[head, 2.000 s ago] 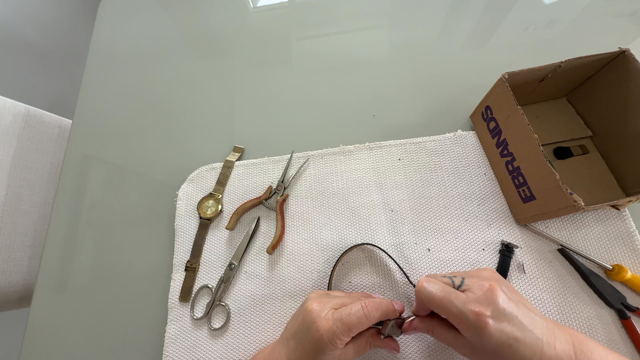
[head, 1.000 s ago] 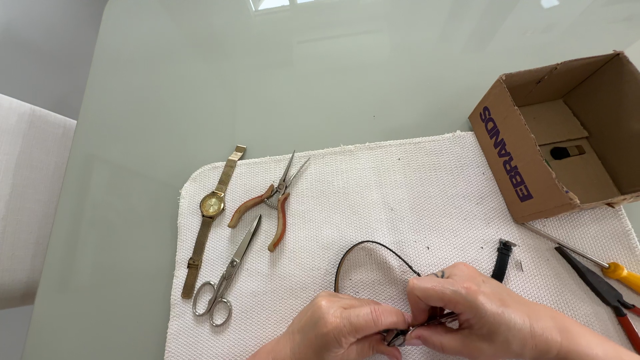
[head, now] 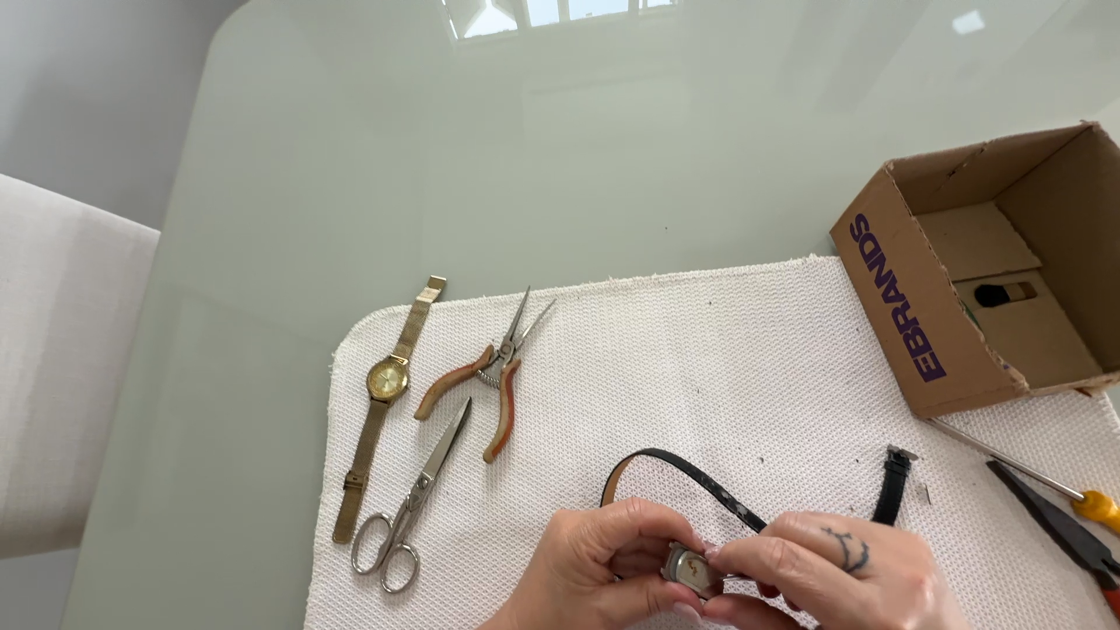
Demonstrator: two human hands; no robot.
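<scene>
My left hand (head: 604, 569) grips a small silver watch case (head: 694, 570) between thumb and fingers, near the bottom edge of the view. My right hand (head: 822, 569) pinches the case's right side, where a thin metal part shows between the fingers. From the hands a long black leather strap (head: 691, 472) with a tan underside loops up over the white cloth. A short black strap piece with a buckle (head: 892, 486) lies just beyond my right hand. The strap's attachment to the case is hidden by my fingers.
On the white textured cloth (head: 656, 350) at left lie a gold mesh-band watch (head: 388, 379), scissors (head: 423, 486) and long-nose pliers (head: 506, 354). At right are a cardboard box (head: 910, 306) holding a small brush (head: 1004, 293), a yellow-handled screwdriver (head: 1095, 507) and dark-jawed pliers (head: 1050, 521).
My fingers have shifted around the watch case, which now shows more plainly between them. The looped strap has moved slightly with the hands.
</scene>
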